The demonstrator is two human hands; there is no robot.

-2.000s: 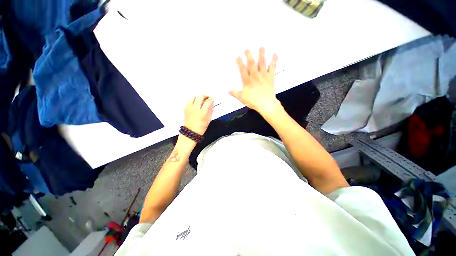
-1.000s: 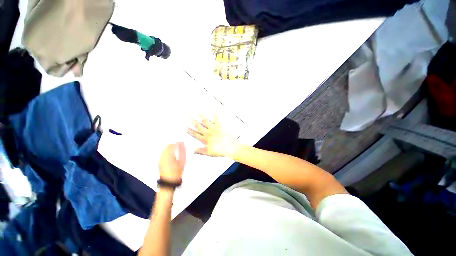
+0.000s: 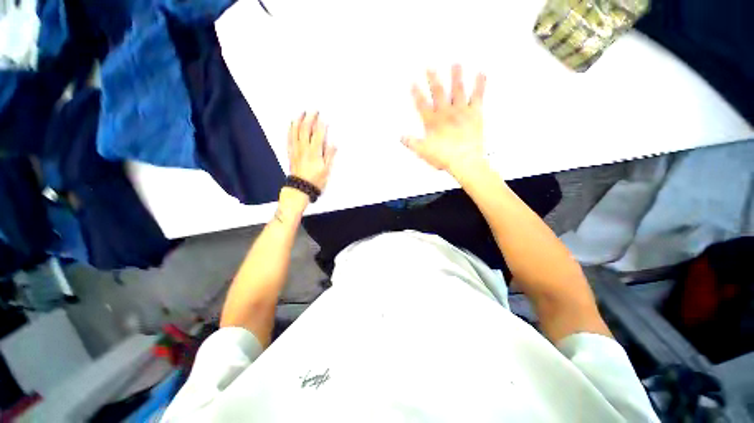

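Observation:
A white template (image 3: 364, 49) lies flat on the white table (image 3: 194, 216); its edges are hard to tell from the table top. My left hand (image 3: 310, 150) lies palm down on the white surface, fingers stretched and holding nothing. My right hand (image 3: 453, 124) lies palm down to its right, fingers spread wide, also holding nothing. A dark navy denim piece (image 3: 240, 132) with a brighter blue layer (image 3: 145, 107) lies just left of my left hand. A yellow-and-dark block (image 3: 585, 31) lies at the far right of the white surface. The marker is not in view.
More navy trousers (image 3: 107, 198) hang over the table's left end. Dark navy cloth (image 3: 703, 41) lies at the far right. Pale scraps (image 3: 661, 211), a metal rail (image 3: 653, 318) and a dark bag with red (image 3: 711, 285) are below the table at right.
Compared with one second ago, the view has swung, and the green-banded marker and beige garment have left it. My left hand, raised and blurred then, now lies flat. My right hand stays spread on the white surface.

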